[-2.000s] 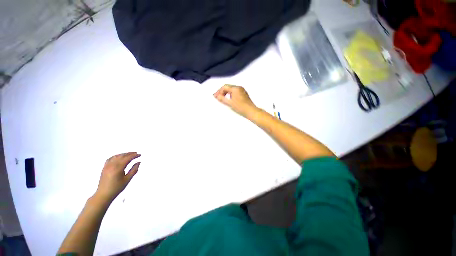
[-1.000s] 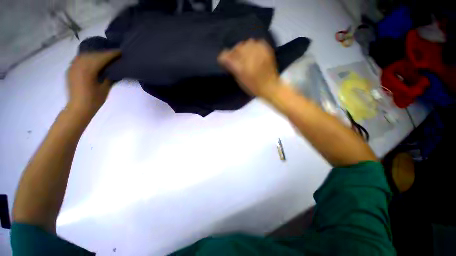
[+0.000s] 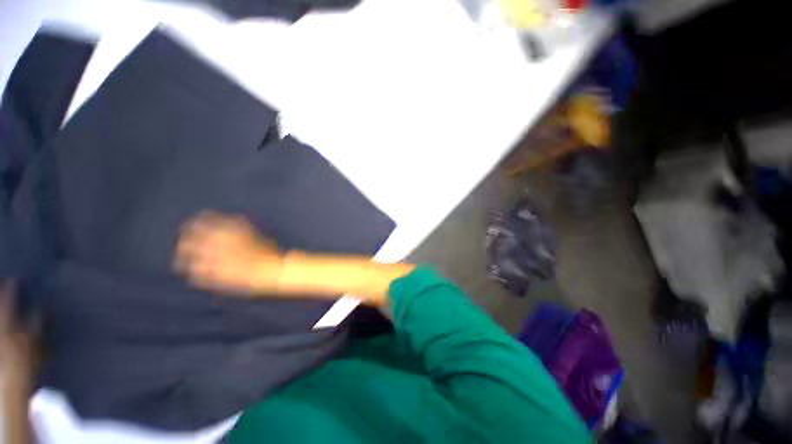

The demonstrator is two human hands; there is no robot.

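Observation:
A dark grey long-sleeved garment [image 3: 165, 156] lies spread on the white table [image 3: 373, 95], its lower part reaching the near edge. My right hand [image 3: 221, 251] is on the middle of the garment, blurred; whether its fingers grip cloth cannot be told. My left hand [image 3: 12, 329] is a blurred shape cut off by the left edge, beside the garment; its fingers cannot be made out.
More dark cloth [image 3: 269, 7] lies at the table's far edge of view. A yellow stool top [image 3: 589, 120] stands beyond the table's right edge. Dark shiny bundles [image 3: 521, 247] and a crate with purple liner [image 3: 573, 360] are on the floor at right.
The garment, lifted in both hands a second ago, is now spread on the near left of the table. The view has swung right, showing more floor. My left hand has moved to the picture's edge.

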